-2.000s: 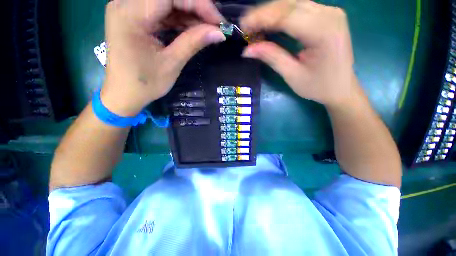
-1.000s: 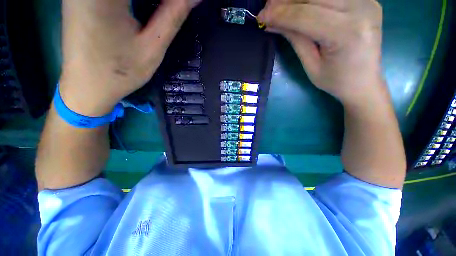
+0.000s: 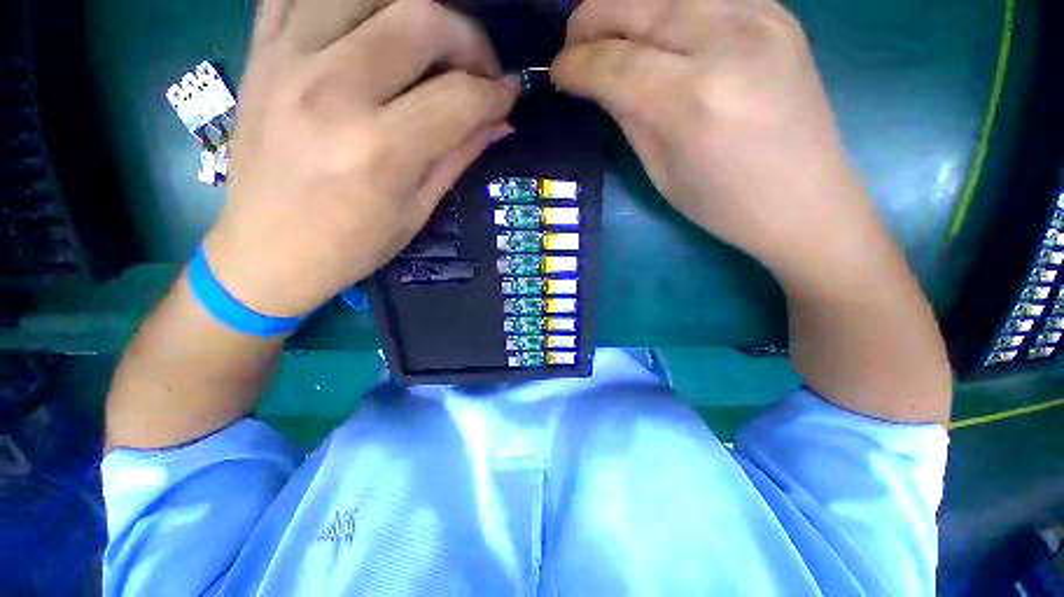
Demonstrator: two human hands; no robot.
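My left hand [image 3: 350, 152] and my right hand [image 3: 700, 117] meet over the far part of the black assembly tray [image 3: 441, 332]. A small green circuit board [image 3: 527, 82] shows between my fingertips, with a thin pale wire running to my right fingertips. My left thumb and finger are at the board. The battery cell is hidden by my right fingers. The tray's right column holds several filled housings with green boards and white-yellow cells [image 3: 561, 241]. Black housings [image 3: 438, 271] lie in its left column, partly under my left hand.
A white board panel piece [image 3: 202, 98] lies on the green mat left of my left hand. A filled tray [image 3: 1027, 297] stands at the far right. A dark tray [image 3: 35, 163] is at the far left. A blue strap [image 3: 233, 303] is on my left wrist.
My left hand has moved right and back to the board, uncovering the white panel piece. My right hand has moved slightly left. The tray appears slightly shifted left.
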